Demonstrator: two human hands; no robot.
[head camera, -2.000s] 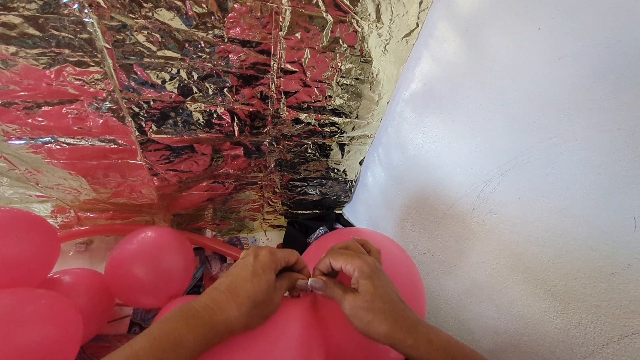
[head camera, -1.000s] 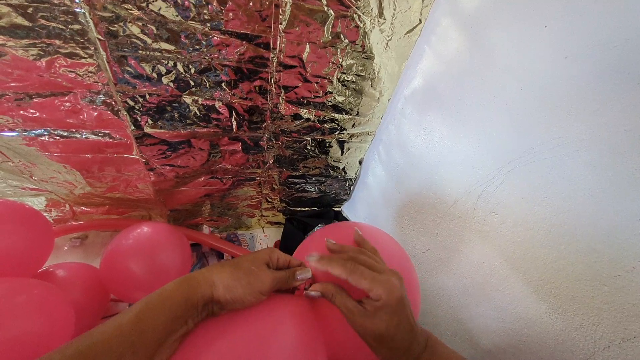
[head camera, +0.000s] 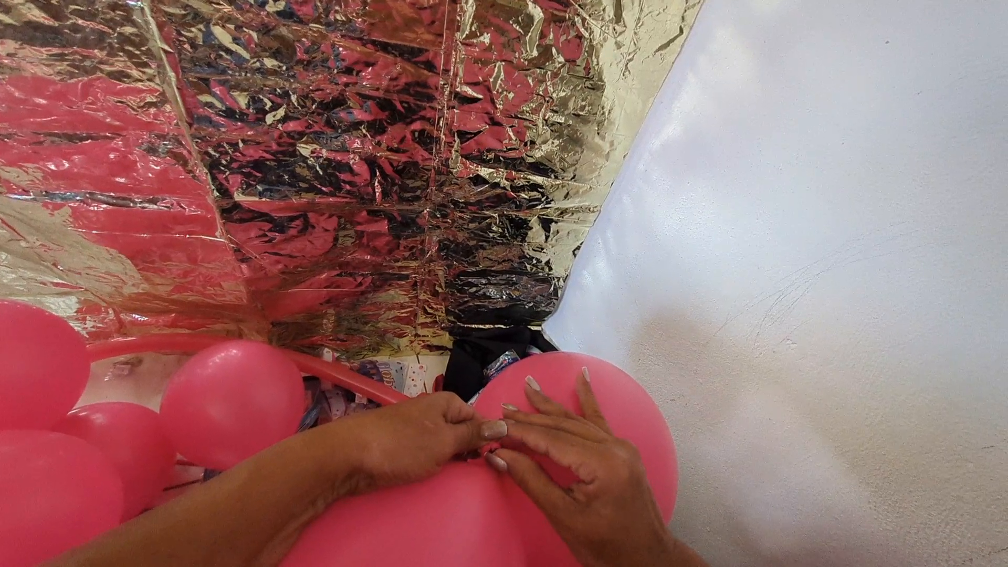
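Observation:
Two large pink balloons lie under my hands, one (head camera: 417, 520) at the bottom centre and one (head camera: 638, 417) to its right. My left hand (head camera: 417, 437) comes in from the lower left, its thumb and fingers pinched where the balloons meet. A small dark pink twist, likely balloon necks, shows between my fingertips. My right hand (head camera: 587, 472) rests against the right balloon, its fingers spread and their tips close to my left thumb. What exactly my left fingers pinch is mostly hidden.
Several pink balloons (head camera: 232, 403) cluster at the left. A long thin pink balloon (head camera: 346, 376) runs behind them toward my left hand. Crinkled gold foil (head camera: 378, 181) covers the back wall; a white wall (head camera: 811, 236) stands at the right. Black cloth (head camera: 476, 358) and printed packets (head camera: 394, 374) lie in the corner.
My right hand's fingers, pinched together near the balloon necks two seconds ago, have spread out over the right balloon. My left hand stays at the join.

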